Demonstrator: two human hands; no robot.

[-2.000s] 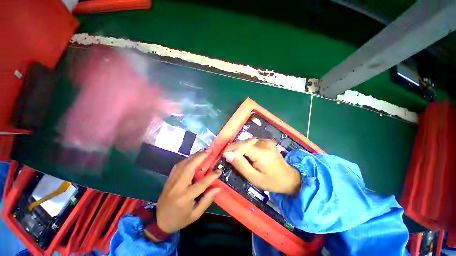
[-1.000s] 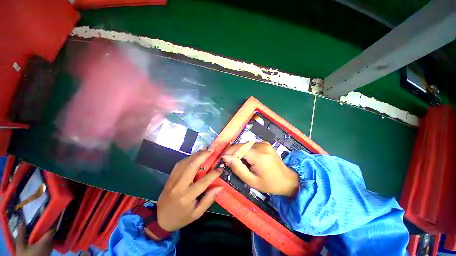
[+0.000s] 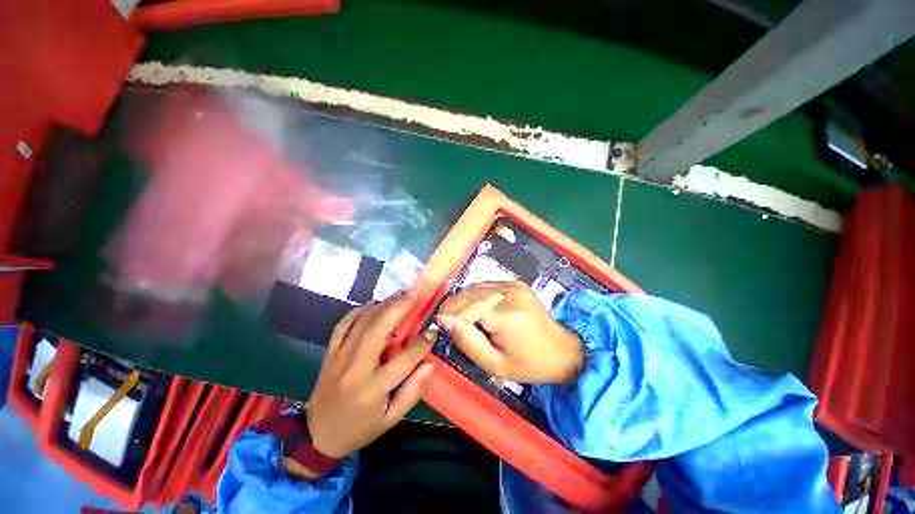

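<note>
An open tablet unit [image 3: 529,263] with exposed electronics lies in a red tray [image 3: 456,246], tilted on the bench's near edge. My right hand [image 3: 517,331] is over the unit's left part, its fingers closed on a pale cream pry stick [image 3: 486,305]; the tip is hidden by the fingers. My left hand [image 3: 363,376] lies over the tray's left edge, with fingertips at the unit's corner close to my right fingertips. Whether it holds a small piece cannot be seen. Black adhesive pad sheets [image 3: 305,312] lie left of the tray beside a whitish shiny film [image 3: 331,271].
Red trays with tablet units [image 3: 108,414] stand at the lower left. More red trays [image 3: 871,331] are stacked at the right. A dark block [image 3: 55,201] is at the far left. A grey metal post [image 3: 752,85] rises behind a chipped whitish edge strip [image 3: 421,118].
Both hands keep nearly the same place on the unit, with the view shifted slightly. At the lower left, another person's hand seen on a tray is gone, and the trays there stand differently.
</note>
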